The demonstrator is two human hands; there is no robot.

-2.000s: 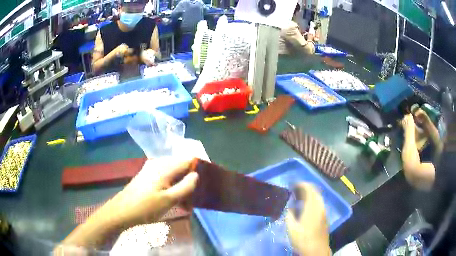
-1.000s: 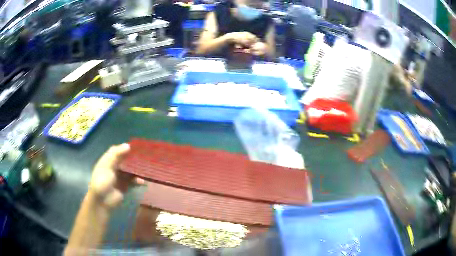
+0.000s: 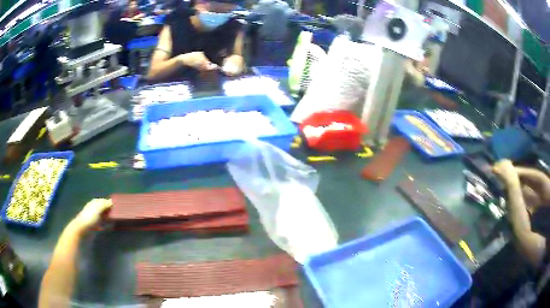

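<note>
My left hand (image 3: 90, 218) grips the left end of a red-brown jig plate (image 3: 178, 203), which lies on or just over another red-brown plate beyond the work. My right hand is not in view. Nearer me, another red-brown jig plate (image 3: 211, 277) lies on the brown base, with a heap of pale small parts (image 3: 220, 300) below it, cut off by the bottom edge. A shallow blue tray (image 3: 362, 264) at the right holds a few small bits.
A clear plastic bag (image 3: 283, 201) lies behind the blue tray. A deep blue bin (image 3: 211, 153) of white parts and a red basket (image 3: 333, 133) stand beyond. A blue tray of yellow parts (image 3: 37, 187) is at left. A masked person sits opposite; another person's arms show at right.
My left hand has moved the plate away from over the work, onto or just over the spare plate. My right hand, seen by the blue tray two seconds ago, is out of view.
</note>
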